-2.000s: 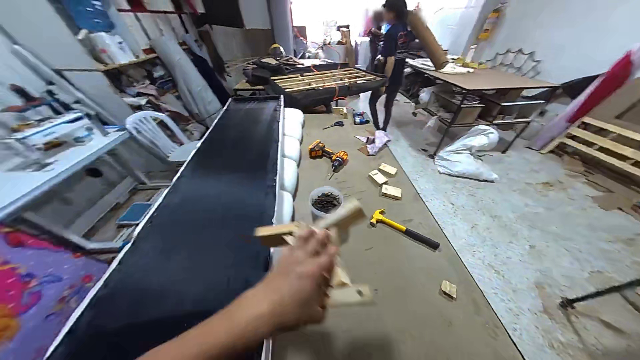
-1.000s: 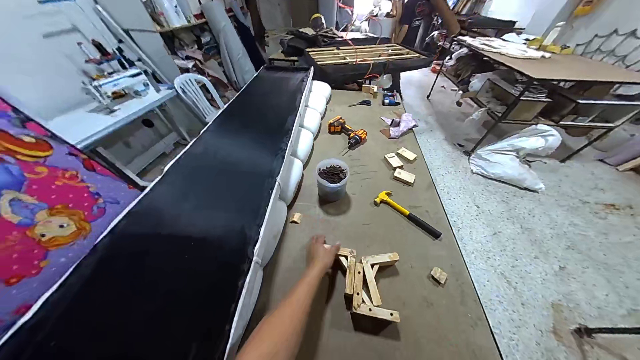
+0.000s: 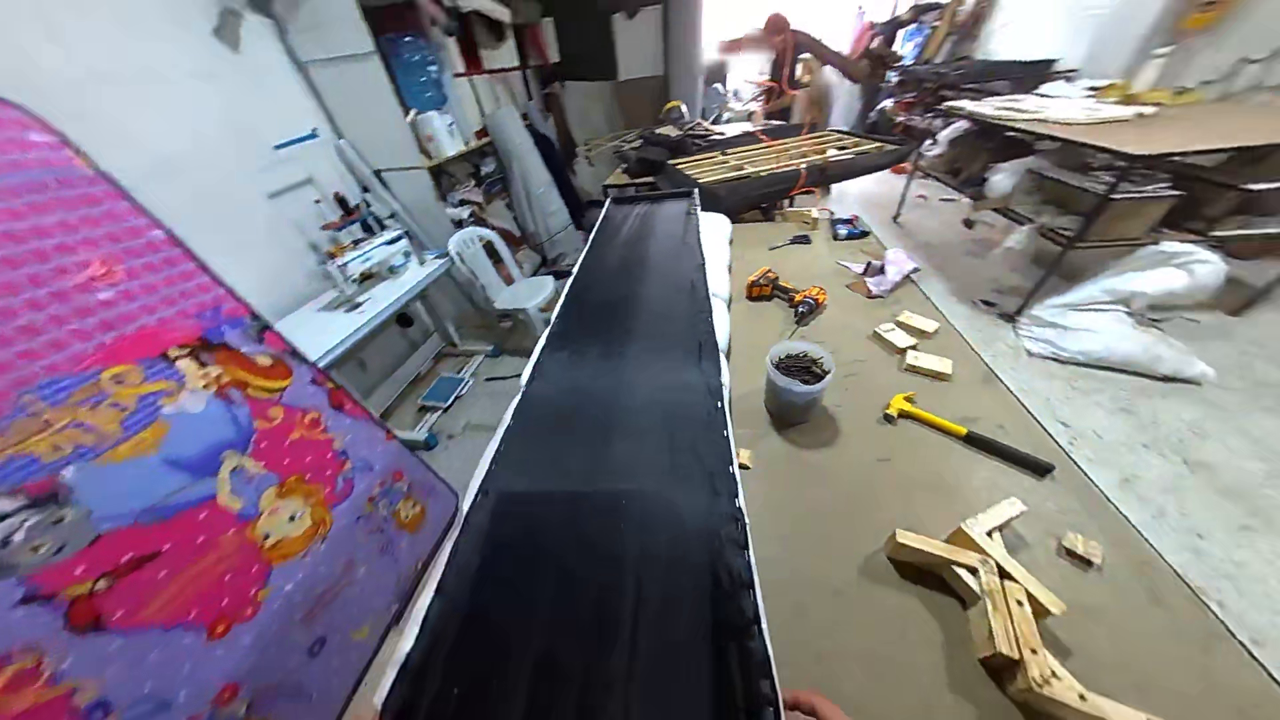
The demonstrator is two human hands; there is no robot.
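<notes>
Only the fingers of my right hand (image 3: 815,706) show at the bottom edge, beside the right side of the long black-covered panel (image 3: 620,440); whether they touch it is unclear. At the panel's lower left edge there may be a sliver of my left hand, too little to tell. Right of my right hand, wooden corner brackets (image 3: 1000,600) lie together on the table. A yellow claw hammer (image 3: 965,433) with a black grip lies beyond them, and left of it stands a plastic tub of screws (image 3: 798,382).
An orange-black cordless drill (image 3: 787,294), small wood blocks (image 3: 927,364) and a crumpled cloth (image 3: 885,272) lie farther up the table. A printed mattress (image 3: 230,480) stands at left. A person (image 3: 785,65) is at the far end, behind a slatted wooden frame (image 3: 780,157).
My right hand has left the wooden brackets and moved to the panel's right edge at the bottom of the view. The view has turned left. The person in back has an arm stretched out.
</notes>
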